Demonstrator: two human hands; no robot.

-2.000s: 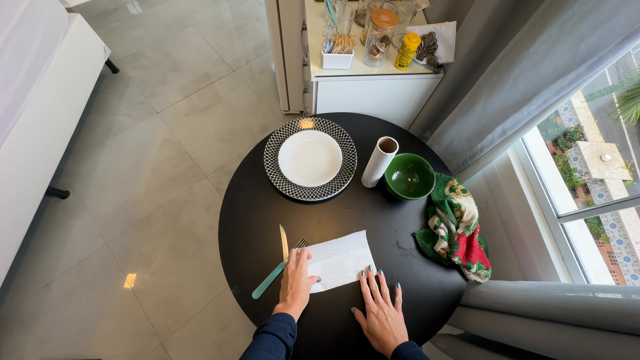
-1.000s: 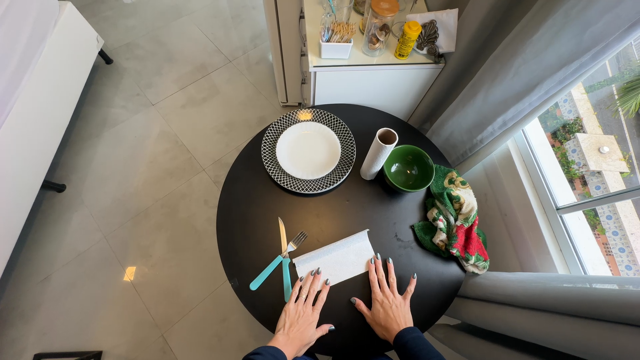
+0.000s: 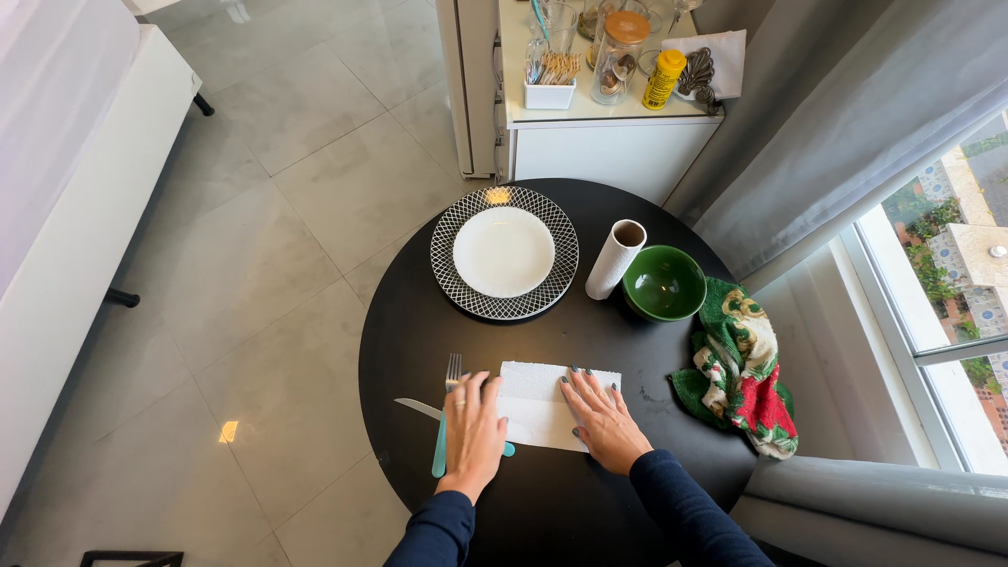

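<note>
A folded white paper towel (image 3: 543, 405) lies on the round black table (image 3: 551, 504). My right hand (image 3: 605, 417) rests on its right part with the fingers spread. At its left edge is my left hand (image 3: 474, 429), over the cutlery, fingers slightly bent; whether it grips anything is hard to see. A fork (image 3: 454, 370) with a turquoise handle and a serrated table knife (image 3: 419, 407) cross under that hand, which hides their middle. The knife's turquoise handle end shows between the hand and the paper.
Farther back stand a white plate (image 3: 504, 252) on a black-and-white patterned plate (image 3: 450, 272), a paper towel roll (image 3: 614, 264) and a green bowl (image 3: 665, 283). A colourful cloth (image 3: 744, 370) hangs over the right edge. Behind, a cabinet (image 3: 614, 150) holds jars.
My left hand has moved from the paper's lower edge up and left onto the cutlery. The fork and knife have turned. My right hand has come farther onto the paper, which lies straighter.
</note>
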